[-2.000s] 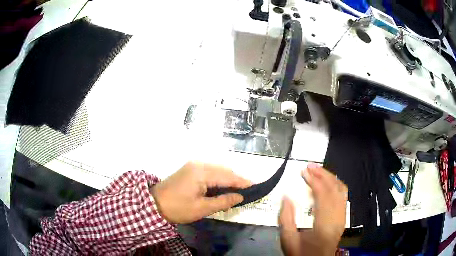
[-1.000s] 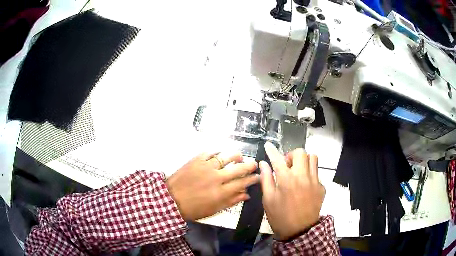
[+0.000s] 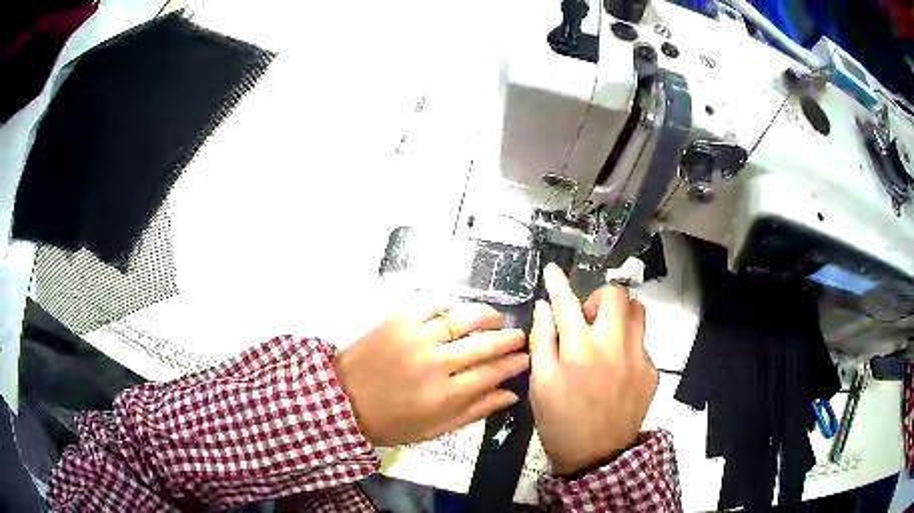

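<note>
A black fabric strip (image 3: 500, 451) runs from the table's front edge up to the presser foot (image 3: 557, 240) of the white sewing machine (image 3: 549, 110). My left hand (image 3: 431, 373) lies flat with its fingertips on the strip's left side. My right hand (image 3: 589, 376) presses on the strip from the right, its index fingertip just in front of the foot. Both hands are bare, in checked sleeves. The clear plate (image 3: 496, 271) is left of the foot. The strip between the hands is partly hidden by the fingers.
A stack of black mesh panels (image 3: 120, 130) lies at the left, with a single mesh layer (image 3: 120, 281) showing under it. Black cut strips (image 3: 757, 371) hang over the table edge at right. Blue-handled snips (image 3: 825, 418) and a slim metal tool (image 3: 850, 416) lie beyond them.
Both hands have come together on the strip, which now runs straight under the foot instead of curving to the right. The machine appears larger and farther right in view.
</note>
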